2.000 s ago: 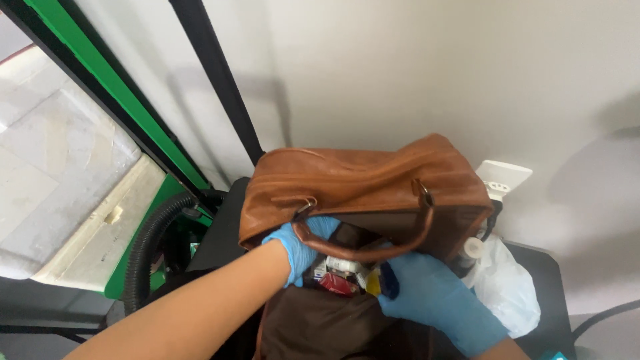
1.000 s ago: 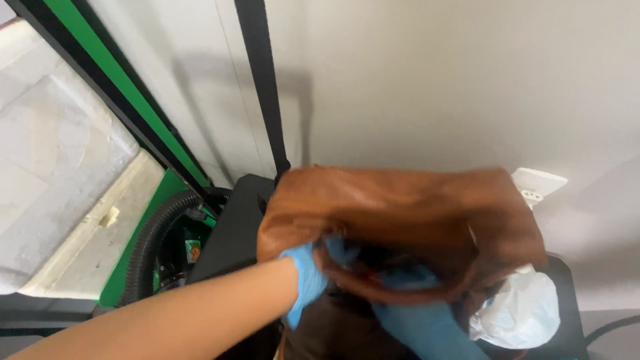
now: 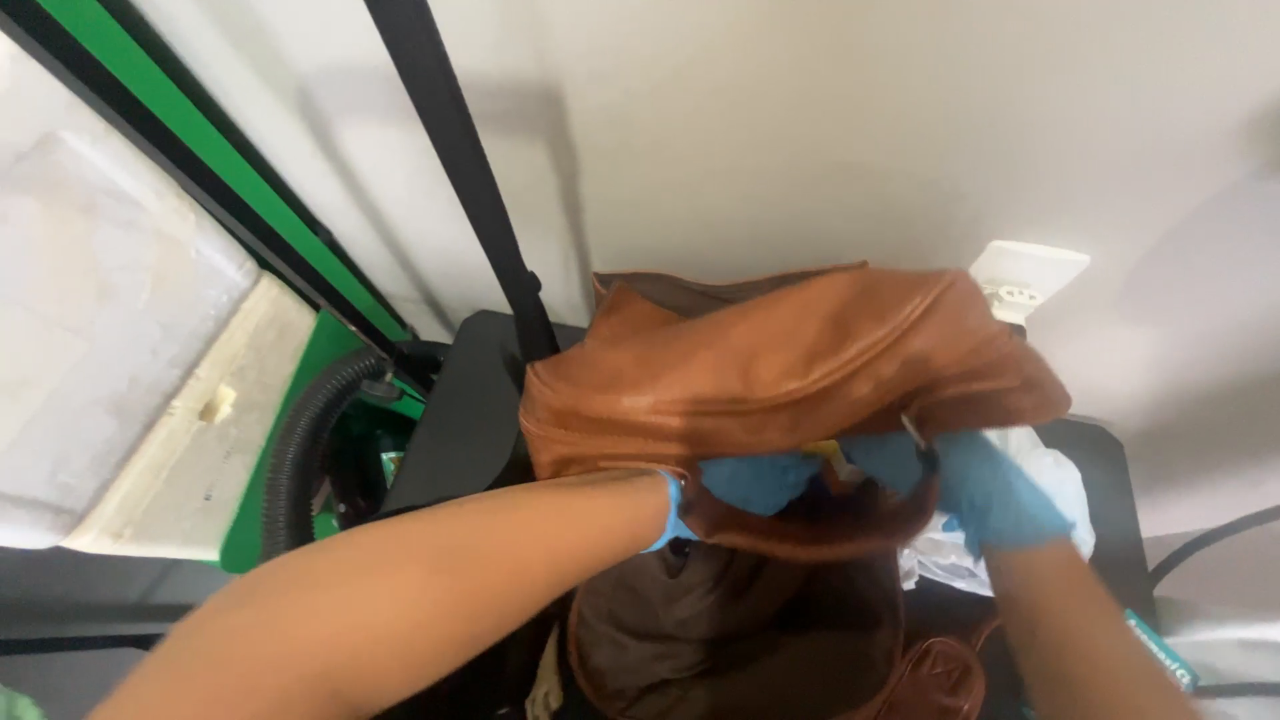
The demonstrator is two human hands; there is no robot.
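A brown leather bag (image 3: 780,370) with a dark fabric lining (image 3: 740,620) lies on a black seat or surface, its mouth facing me. My left hand (image 3: 750,482), in a blue glove, reaches under the bag's handle (image 3: 810,540) into the opening. From the right comes my gloved right hand (image 3: 985,485), its fingers partly inside the mouth. A small yellow and white item (image 3: 828,458) shows between the two hands. The fingertips are hidden or blurred, so what each hand grips is unclear.
A black support (image 3: 460,170) rises behind the bag. A ribbed black hose (image 3: 300,440) and a green frame (image 3: 220,130) are at left. To the right are a white plastic bag (image 3: 1050,465), a wall socket (image 3: 1025,280) and a black cable (image 3: 1210,535).
The bag's upper part has shifted and folded, and more of its lining shows below the handle. The red item seen between my hands two seconds ago is out of sight.
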